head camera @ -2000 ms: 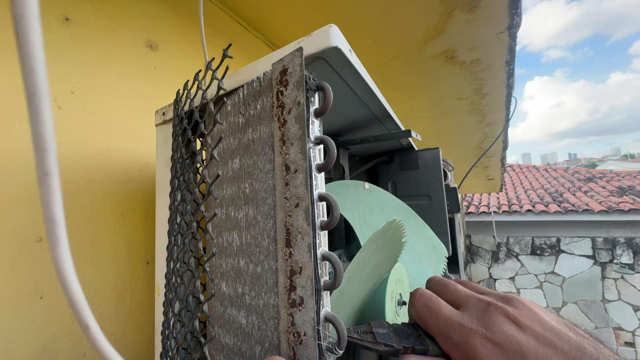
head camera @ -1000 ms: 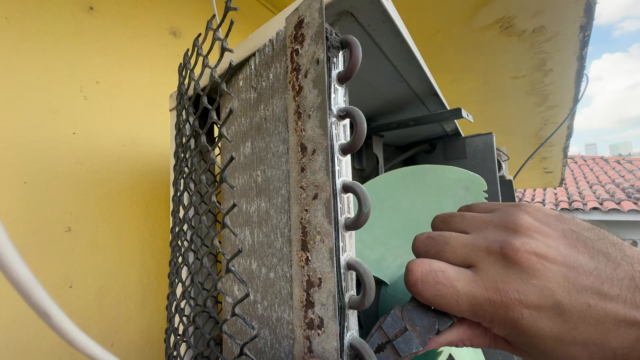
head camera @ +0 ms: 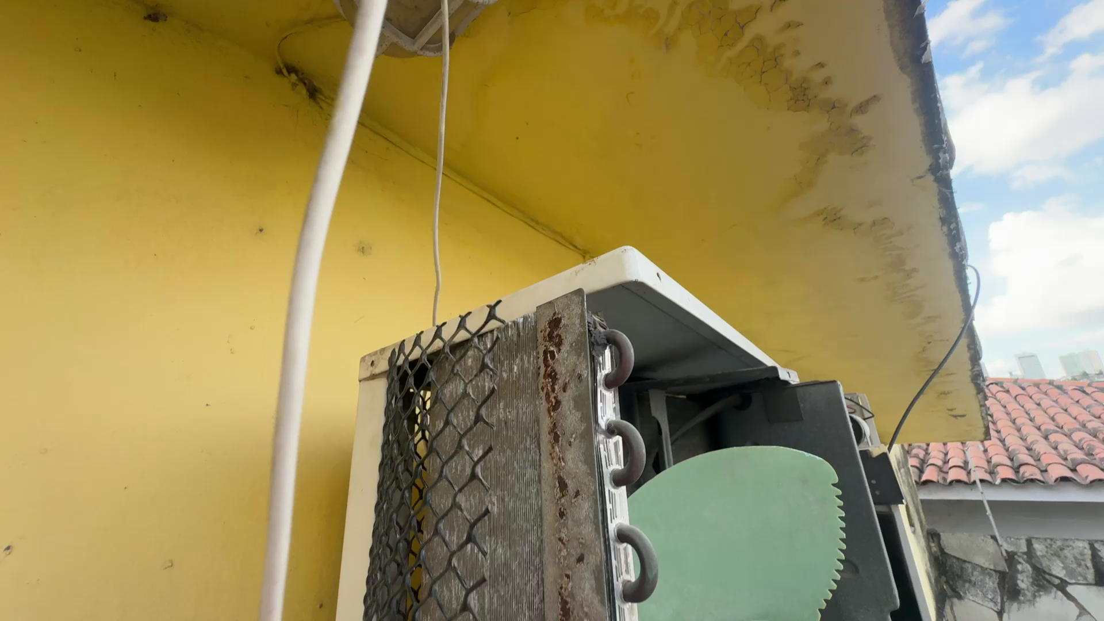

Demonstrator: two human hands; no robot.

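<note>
Neither my left hand nor my right hand shows in the head view. An opened air-conditioner outdoor unit with a white metal casing (head camera: 634, 269) stands at the lower middle. Its finned condenser coil (head camera: 515, 405) faces me, edged by a rusty metal end plate (head camera: 562, 483) with curved tube bends (head camera: 632, 453) along its side. Black plastic mesh (head camera: 448, 483) hangs over the coil's left part, its cut edge ragged. Inside the housing, a pale green fan blade (head camera: 742, 535) with a serrated edge shows; the fan's hub is out of view.
A white hose or cable (head camera: 302, 293) runs down at the left, with a thinner cable (head camera: 440, 164) behind it. The yellow wall (head camera: 155, 345) and stained overhang (head camera: 690, 172) enclose the unit. A dark partition panel (head camera: 832, 483) stands right of the fan; a tiled roof (head camera: 1035, 427) lies beyond.
My right hand, earlier at the fan holding a dark, cracked-looking piece, has left the view. The view has shifted upward, showing more overhang and less of the unit.
</note>
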